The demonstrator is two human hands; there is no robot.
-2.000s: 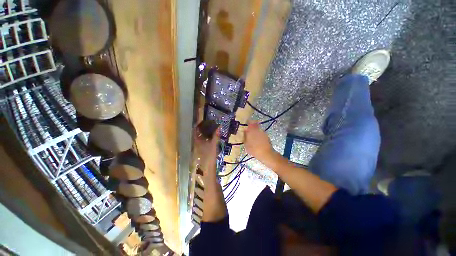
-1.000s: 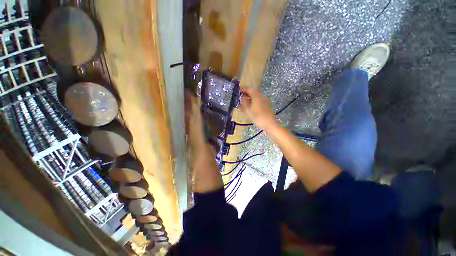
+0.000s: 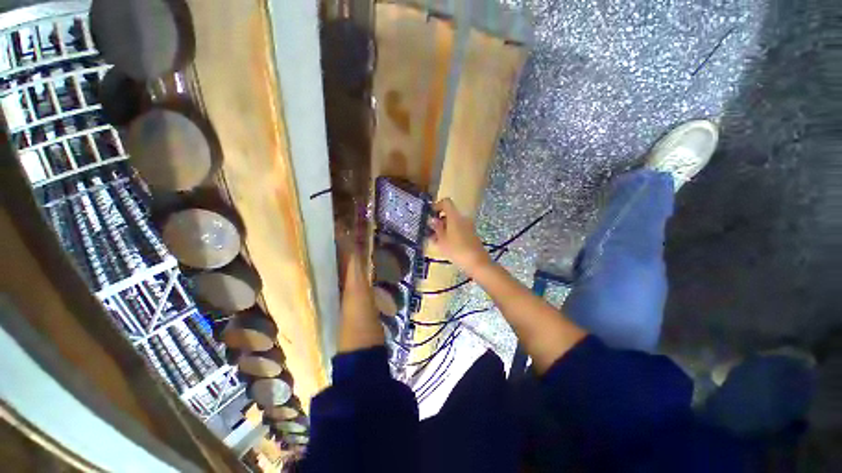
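A square dark work light (image 3: pixel 402 210) with a studded face stands at the far end of a row on the wooden shelf (image 3: pixel 480 139). Black cables (image 3: pixel 452 288) run from the row over the shelf's right edge. My right hand (image 3: pixel 451 233) has its fingers curled against the light's right side, around its edge or cable end. My left hand (image 3: pixel 355 238) is at the light's left side, dim and blurred in the shelf's shadow; its fingers and grip cannot be made out.
A higher board (image 3: pixel 245 120) edged with grey metal is at left, with a row of round dark parts (image 3: pixel 171 151). A white rack (image 3: pixel 138 277) is farther left. Speckled floor (image 3: pixel 591 92) is at right, with a leg in jeans and a pale shoe (image 3: pixel 685 152).
My right hand has moved from the cables to the end light's right side. My left hand has moved from the light's face into the shadow beside it. The view has shifted slightly.
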